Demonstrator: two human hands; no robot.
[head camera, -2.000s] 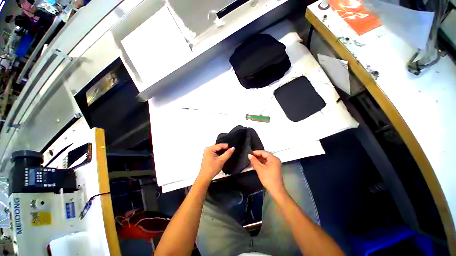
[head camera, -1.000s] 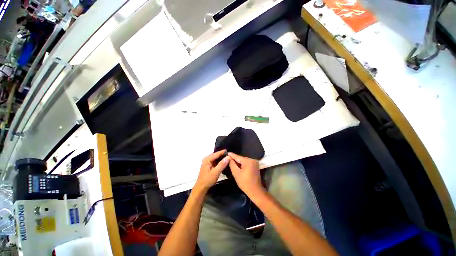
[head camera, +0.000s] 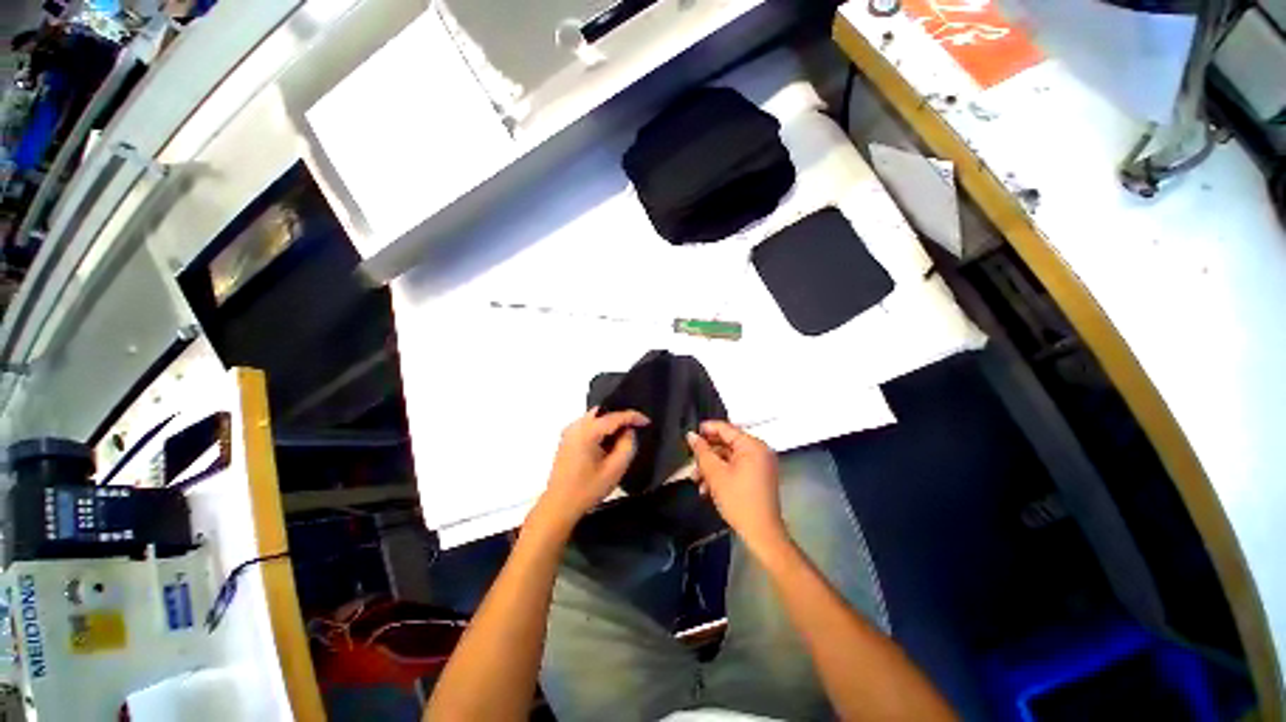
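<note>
A black fabric panel (head camera: 660, 409) is at the front edge of the white-covered bench (head camera: 494, 381), with another dark piece partly under it. My left hand (head camera: 599, 454) pinches its left side between thumb and fingers. My right hand (head camera: 731, 473) pinches its right side near the lower edge. A thick stack of black panels (head camera: 708, 167) lies at the back of the bench. A single squarish black panel (head camera: 822, 271) lies flat beside the stack. A screwdriver with a green handle (head camera: 708, 329) lies between the panels, its thin shaft pointing left.
A white machine marked MEIDONG (head camera: 99, 635) with a black control panel (head camera: 106, 519) is at lower left. A white table with a wooden edge (head camera: 1086, 303) curves along the right. A blue bin (head camera: 1114, 684) is on the floor at lower right. An orange sheet (head camera: 973, 40) lies at upper right.
One second ago my hands were together at the panel's lower left edge. Now they are apart, with my right hand moved to the panel's right side. The view has shifted slightly.
</note>
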